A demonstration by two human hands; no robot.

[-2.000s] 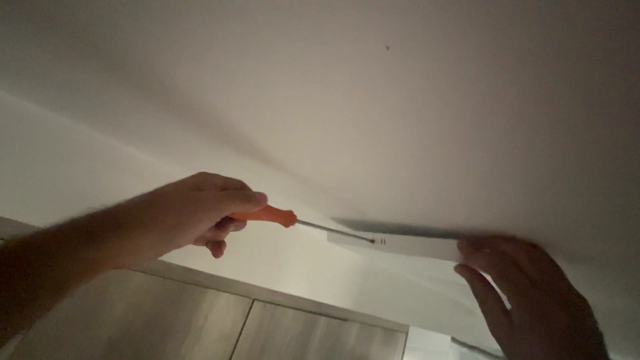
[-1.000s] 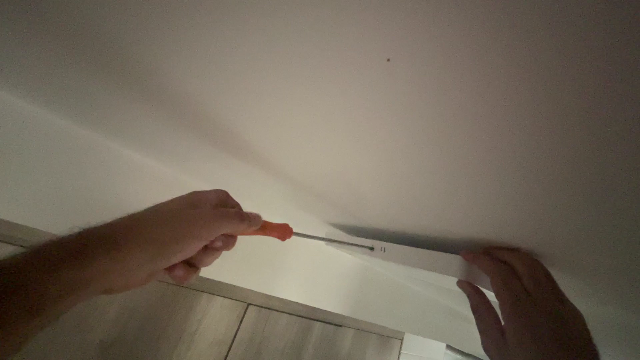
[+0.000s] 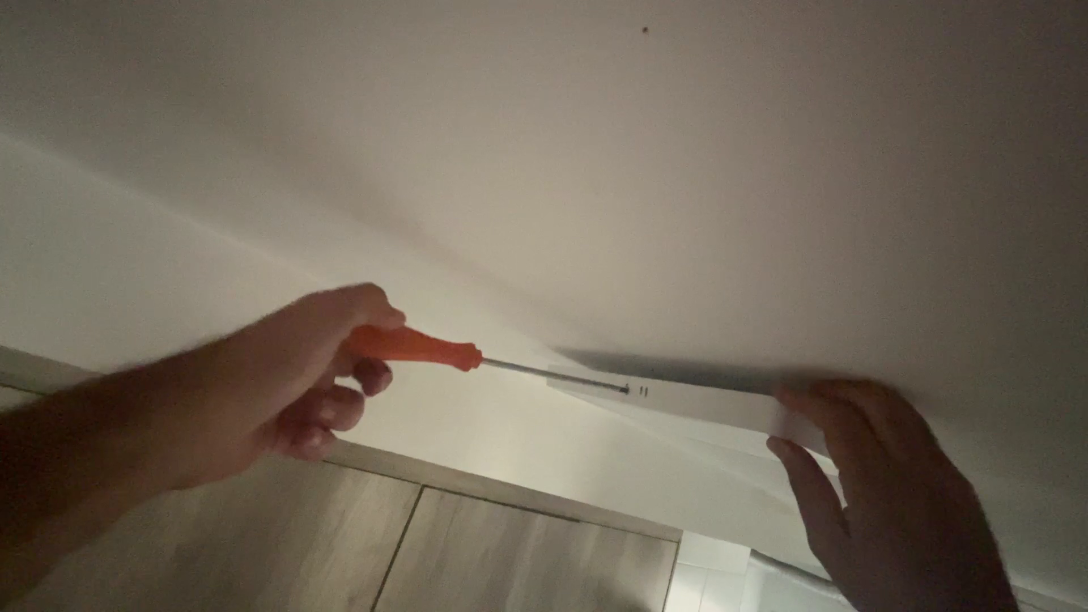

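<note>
My left hand [image 3: 314, 382] grips the orange handle of a screwdriver [image 3: 416, 347], its thumb along the top and the lower fingers partly curled below. The thin metal shaft points right, and its tip meets the side of a flat white fixture [image 3: 705, 402] at the ceiling, just beside some small dark slots or marks. My right hand [image 3: 884, 476] holds the fixture's right end between thumb and fingers. What lies behind the fixture's edge and under my right fingers is hidden.
The pale ceiling [image 3: 544, 195] spreads above, with a small dark spot [image 3: 645, 31] on it. Wood-grain cabinet doors [image 3: 518, 552] stand below a white wall strip [image 3: 476, 416]. At the lower right is a grey tube or rail [image 3: 795, 571] beside white tiles.
My left hand's grip on the screwdriver handle has shifted, with the lower fingers looser now. The screwdriver tip stays at the fixture, and my right hand keeps its hold.
</note>
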